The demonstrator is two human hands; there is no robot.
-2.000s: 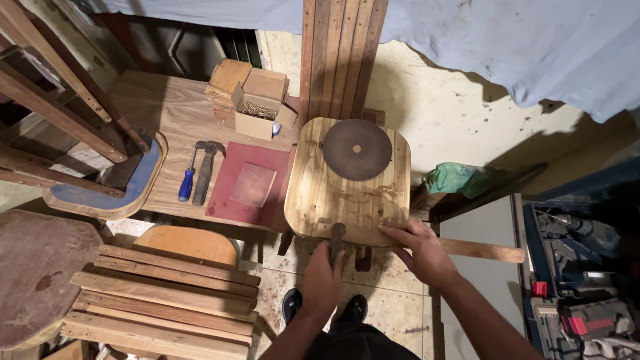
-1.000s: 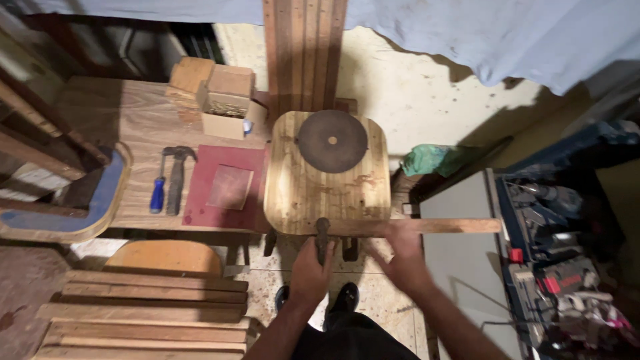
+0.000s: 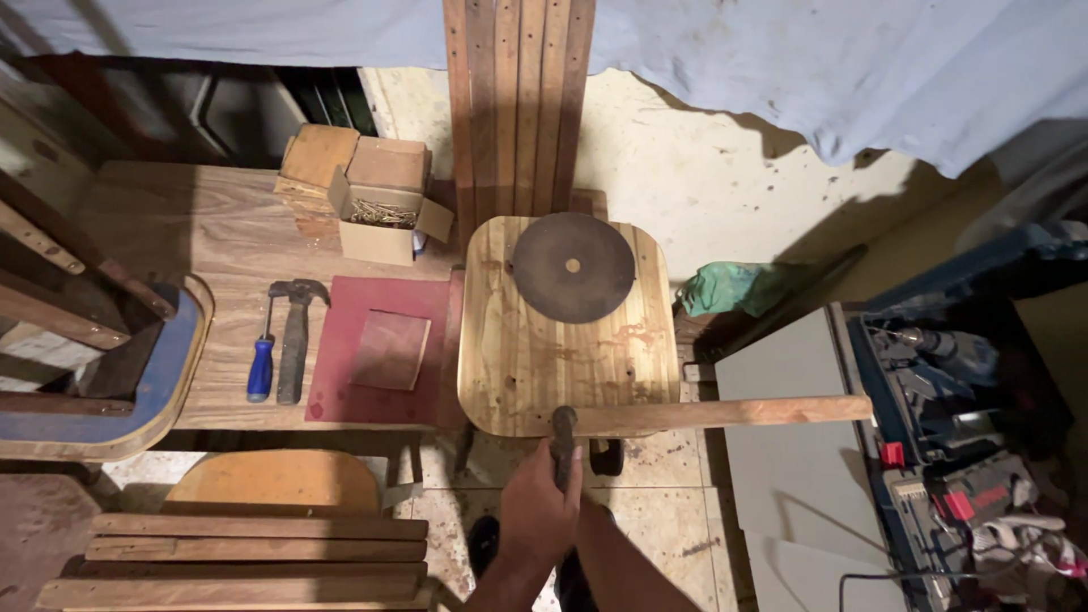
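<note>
My left hand is closed around a dark tool with a rounded end, at the front edge of a wooden stool seat. My right forearm runs up close behind the left wrist; its hand is mostly hidden, so its grip cannot be made out. A narrow wooden strip lies across the seat's front edge and reaches right, its left end beside the tool. On the back of the seat rests a dark round disc with a small centre hole.
Left, a wood-grain table bears a claw hammer, a blue-handled screwdriver, a red sheet and an open carton of screws or nails. Wooden slats lie lower left. A blue toolbox stands right.
The right hand has left the wooden strip and moved left, behind the left hand. The strip stays across the front edge, where it also lay a second ago. The left hand keeps the dark tool.
</note>
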